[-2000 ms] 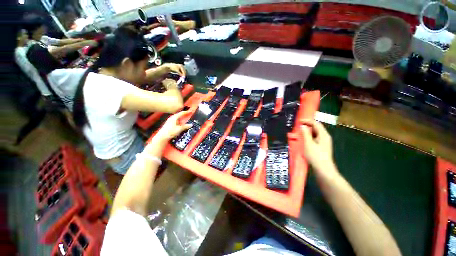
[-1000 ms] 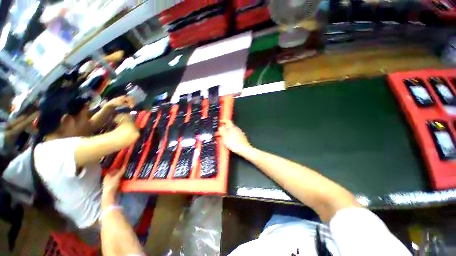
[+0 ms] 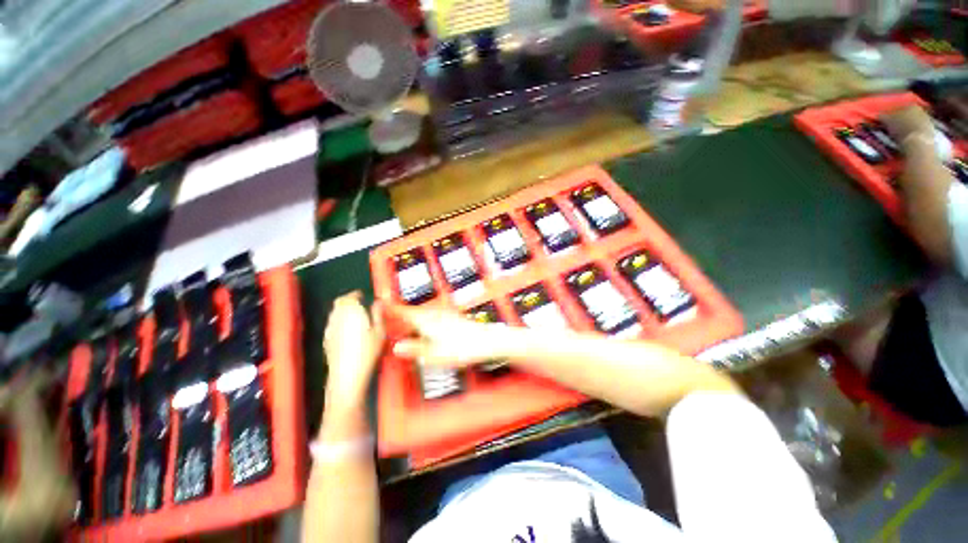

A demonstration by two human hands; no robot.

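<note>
A red foam tray (image 3: 701, 318) lies on the bench in front of me, with two rows of closed black phones (image 3: 504, 242) showing white labels and yellow spots. My left hand (image 3: 352, 342) is at the tray's left edge, blurred. My right hand (image 3: 437, 337) reaches across the tray to the same edge, its forearm over the lower row and partly hiding it. Whether either hand grips anything is unclear. Left of them, a second red tray (image 3: 284, 371) holds a row of open black phones (image 3: 246, 430), and neither of my hands is on it.
A blurred hand (image 3: 37, 456) of another person is at the left tray. At right, another person's arm (image 3: 926, 186) reaches over a red tray (image 3: 823, 122). A fan (image 3: 363, 58), white board (image 3: 239, 196), bottle (image 3: 674, 95) and stacked red trays (image 3: 191, 122) stand behind.
The view has swung right. Both my hands have let go of the tray of open phones. The tray of closed phones now lies closer beside it, with my hands at its left edge.
</note>
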